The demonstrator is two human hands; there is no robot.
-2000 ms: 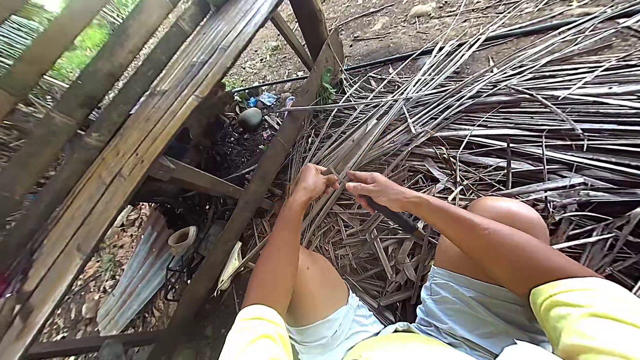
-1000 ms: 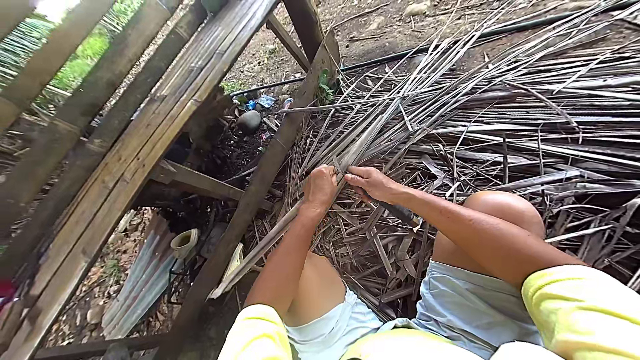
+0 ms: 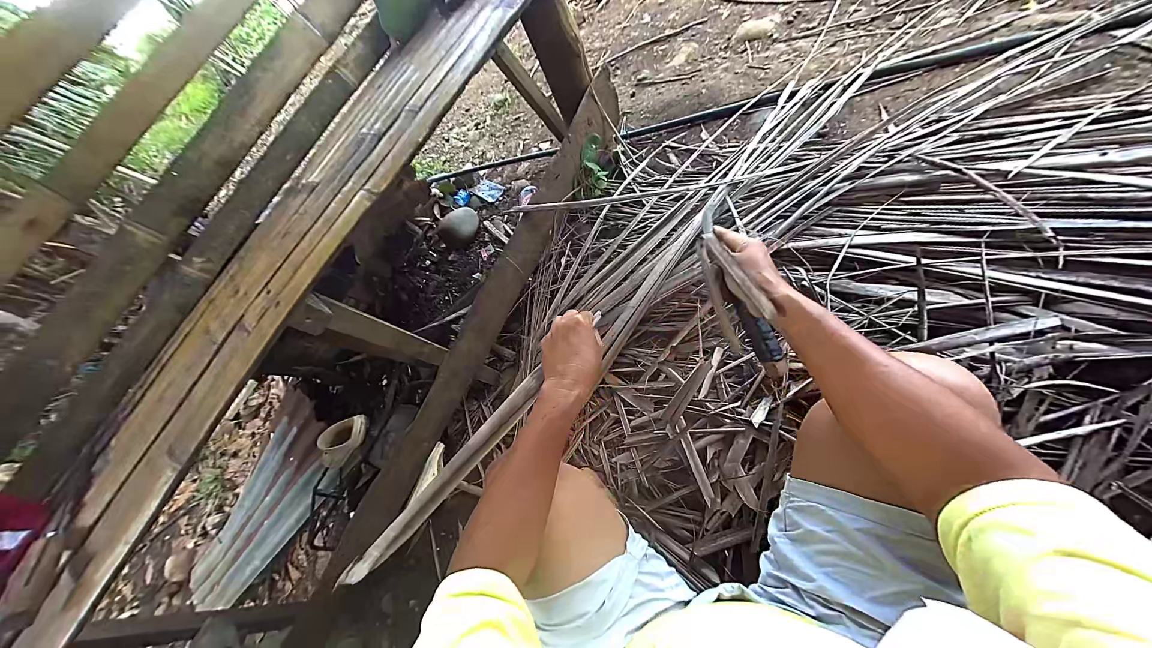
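Observation:
My left hand (image 3: 572, 353) is closed around a long dry palm frond (image 3: 450, 477), whose pale butt end slants down past my left forearm to the lower left. To the right and higher up, my right hand (image 3: 749, 263) grips a knife (image 3: 760, 335) with a dark handle, together with a strip of dry leaf. A thin curved metal part shows above my fingers. Dry, stripped leaf ribs (image 3: 774, 171) fan out beyond both hands. Brown leaf scraps (image 3: 711, 432) cover the ground between my knees.
A bamboo slat bench (image 3: 297, 225) and a slanting wooden post (image 3: 486, 333) stand on the left. Beneath are a round stone (image 3: 459, 227), a pot (image 3: 342, 441) and corrugated metal sheet (image 3: 261, 513). A pile of dry fronds (image 3: 1017, 270) lies at right; a black hose (image 3: 702, 114) runs behind.
My right hand has moved away from my left, up and to the right, with the knife. The frond's butt end now reaches farther to the lower left than one second ago.

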